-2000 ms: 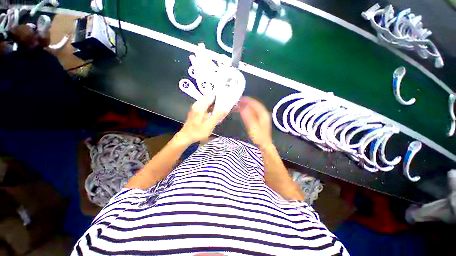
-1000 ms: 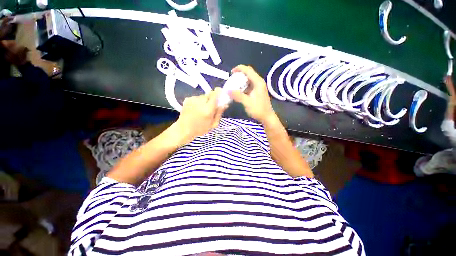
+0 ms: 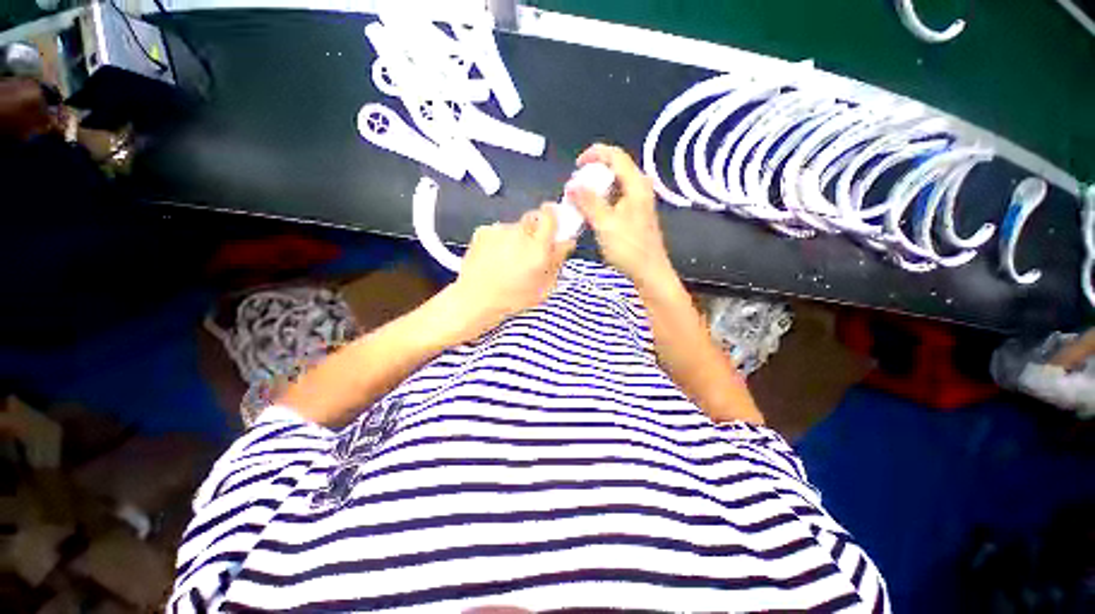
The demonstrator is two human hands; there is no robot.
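My left hand [image 3: 510, 270] and my right hand [image 3: 624, 216] meet in front of my body at the bench edge. Both hold one white curved part [image 3: 574, 204]. Its rounded white end shows between the fingers of my right hand, and its curved tail [image 3: 430, 222] sticks out to the left of my left hand. The fingers hide most of the middle. Flat white strips with round cross-marked ends [image 3: 408, 142] lie in a loose pile beyond my left hand. Nested white curved housings [image 3: 793, 150] lie in a row to the right.
The black bench [image 3: 270, 132] has a green belt [image 3: 720, 26] behind it. A curved piece with a blue strip [image 3: 1021, 228] lies right of the row. Cartons of white parts [image 3: 288, 330] stand below. Another person's hand [image 3: 102, 138] is at the left, near a box device [image 3: 126, 46].
The view has shifted, so the bench sits higher. Both hands came together on one part and have stayed on it; its tail now shows apart from the strip pile.
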